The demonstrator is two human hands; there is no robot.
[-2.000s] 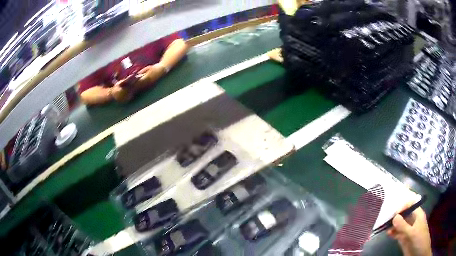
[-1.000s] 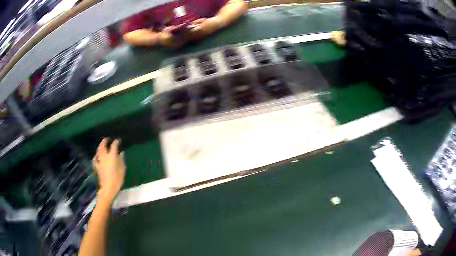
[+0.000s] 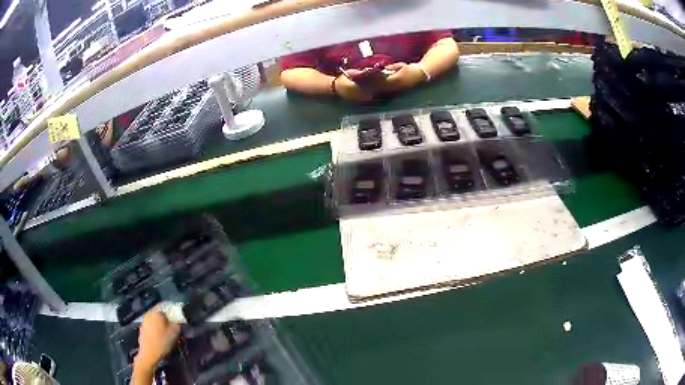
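A clear tray of black phones (image 3: 214,297) lies at the lower left, partly over the white edging, and is blurred. My left hand (image 3: 156,338) is on this near tray, its fingers closed at the gap between the phone columns. Another clear tray (image 3: 443,199) of black phones in two rows sits on the back part of the pale board (image 3: 458,248). A maroon piece (image 3: 591,374) and a small white sheet (image 3: 623,374) show at the bottom right edge. My right hand is out of the picture.
Black stacked trays (image 3: 646,128) stand at the right. White paper strips (image 3: 652,312) lie at the lower right of the dark green bench (image 3: 466,331). Across the belt (image 3: 278,184), a person's forearms (image 3: 368,81) rest on the far bench near a white round stand (image 3: 243,124).
The view has shifted left. The far phone tray now lies on the board's back part, not near me. My left hand has come into view and moved from beside the near tray onto it.
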